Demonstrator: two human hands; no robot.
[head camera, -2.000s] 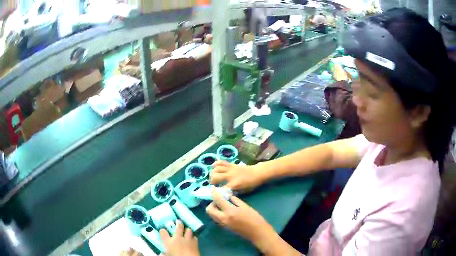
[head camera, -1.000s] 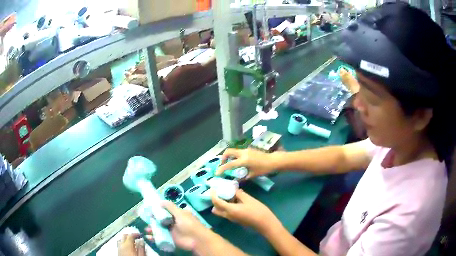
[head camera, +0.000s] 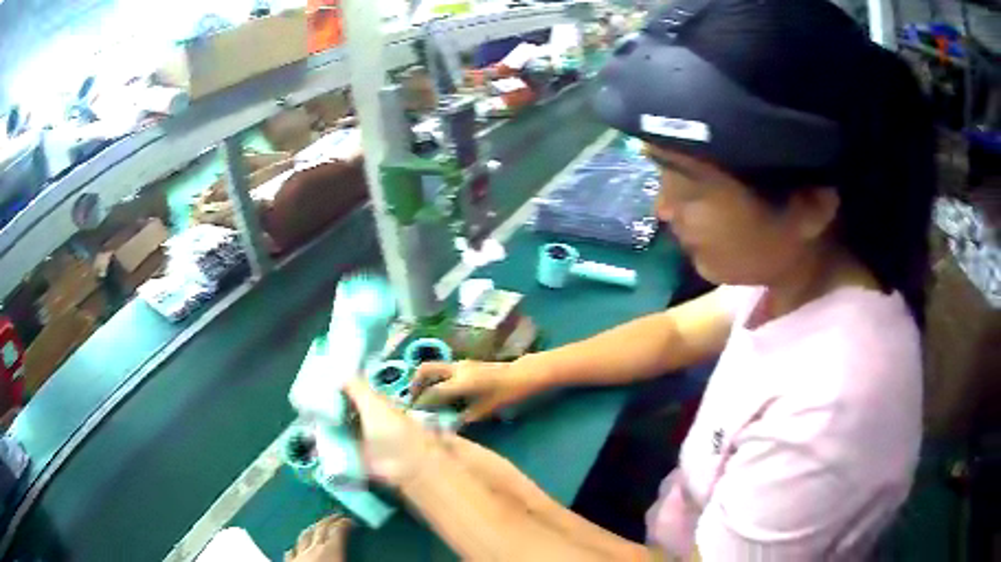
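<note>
My right hand (head camera: 384, 439) is closed around turquoise handheld fans (head camera: 360, 318), held up over the bench edge by the belt. They are blurred; there seem to be two, one head above the other. My left hand (head camera: 318, 542) is low at the bottom edge, partly cut off, beside a white sleeve stack (head camera: 233, 546); whether it grips anything cannot be told. Another fan lies under my right hand, its dark grille (head camera: 300, 447) showing at the left. More fan heads (head camera: 428, 352) stand near the neighbour's hand.
A neighbour in a pink top (head camera: 801, 417) reaches in from the right, arms close to mine. A green hand press (head camera: 423, 187) stands by the post. One fan (head camera: 587, 269) lies beyond it, near a dark tray (head camera: 598, 198). The dark green conveyor belt (head camera: 187, 406) runs on the left.
My right hand has taken fans from the row and lifted them; they have turned more upright since a second ago. My left hand has come off the white stack. The view has swung right.
</note>
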